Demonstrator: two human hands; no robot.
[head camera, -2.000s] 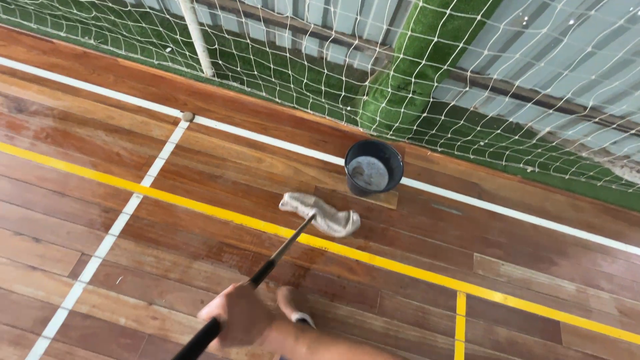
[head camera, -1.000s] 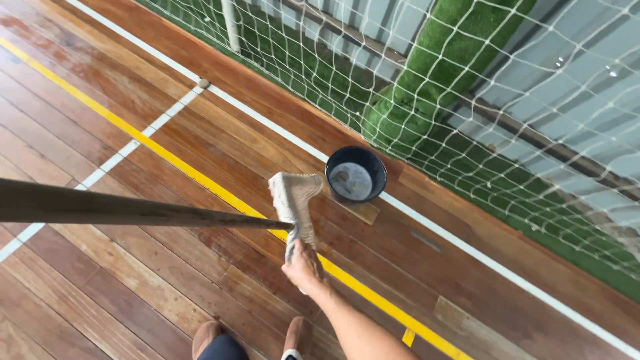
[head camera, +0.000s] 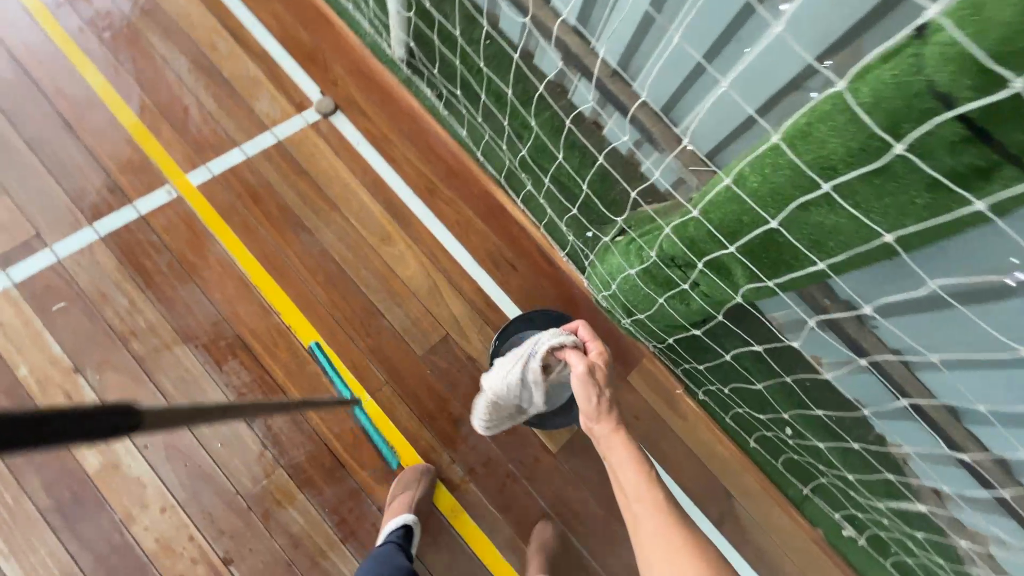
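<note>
My right hand grips a bunched, off-white cloth and holds it over a black bucket, covering much of its opening. A floor squeegee with a teal blade bar rests on the wooden floor along the yellow line. Its long handle, with a black grip part, runs out past the left edge of the view. My left hand is not in view, so what it holds does not show.
A white net hangs along the right side, before green artificial turf and a corrugated metal wall. My shoes stand near the squeegee. A small round knob sits where white lines meet. The floorboards look wet in places.
The cloth was on the squeegee head on the floor; my right hand has taken it off and moved it right, over the bucket. The teal bar is now bare. The view has turned.
</note>
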